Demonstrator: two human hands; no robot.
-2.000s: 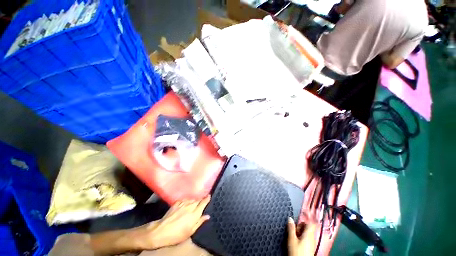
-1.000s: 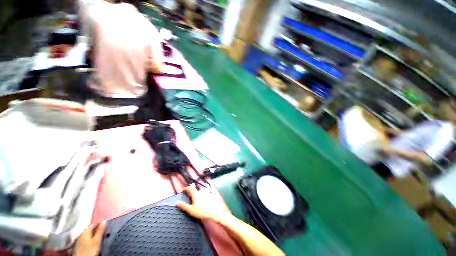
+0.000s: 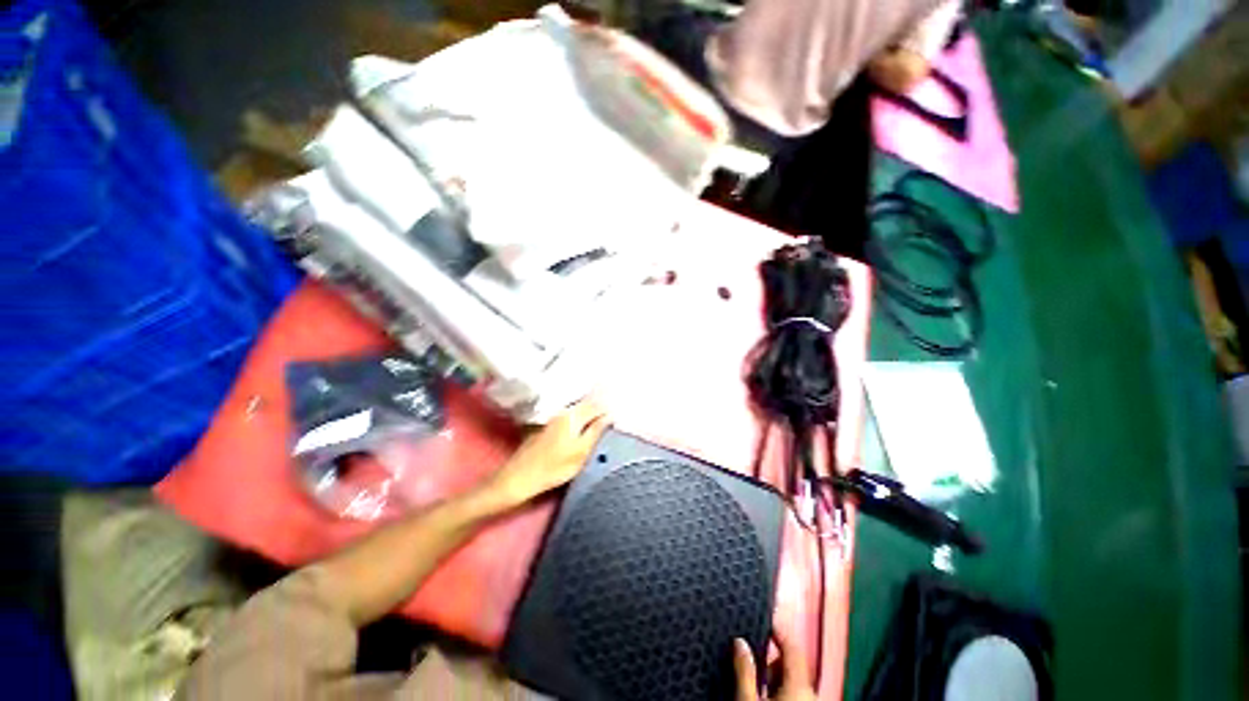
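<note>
The grille cover (image 3: 658, 575), a flat black square with a round honeycomb area, lies front up on the red-pink mat at the bottom centre. My left hand (image 3: 555, 452) rests at its upper left corner, fingertips at the edge. My right hand (image 3: 774, 671) is at its lower right edge, mostly cut off by the picture's bottom, with a finger or thumb over the edge. The black cable bundle (image 3: 801, 336) lies to the right, tied with a pale tie. The black electric screwdriver (image 3: 911, 511) lies below it, at the mat's right edge.
White sleeves (image 3: 480, 151) are heaped at the upper left. A parts bag (image 3: 363, 418) lies on the red mat (image 3: 260, 466). Blue crates (image 3: 117, 274) stand left. On the green bench (image 3: 1096, 411) are coiled cable (image 3: 931, 260), a white sheet (image 3: 931, 425) and black units (image 3: 959, 644). A person (image 3: 808, 55) sits beyond.
The view has swung back left from the bench and shelves. Compared with two seconds ago, my left hand is higher, at the cover's upper left corner.
</note>
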